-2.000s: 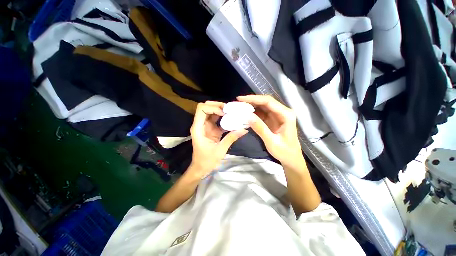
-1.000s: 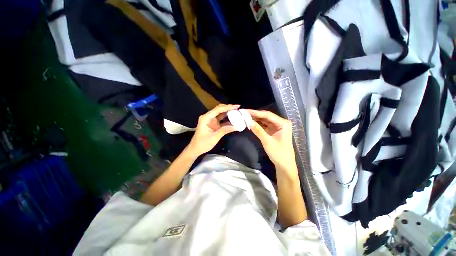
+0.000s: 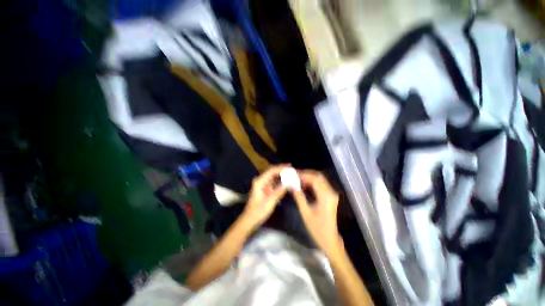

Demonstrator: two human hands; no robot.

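A small white piece [image 3: 290, 178] is held between the fingertips of both hands above my lap. The picture is blurred, so I cannot tell whether it is one disc or two. My left hand [image 3: 266, 192] holds it from the left side, thumb and fingers pinched. My right hand [image 3: 318, 200] holds it from the right side with thumb and fingertips. Both hands are clear of the table, left of its edge.
A pale grey-white and black garment heap [image 3: 451, 173] lies on the table to the right. The table's front edge [image 3: 352, 179] runs beside my right hand. Black, white and mustard-brown garments [image 3: 203, 119] lie at upper left. A blue crate [image 3: 57, 260] stands at lower left on the green floor.
The view has shifted, and the hands sit lower in the picture. Two white discs showed apart earlier; now one small white shape shows. The sewing machine has left the view.
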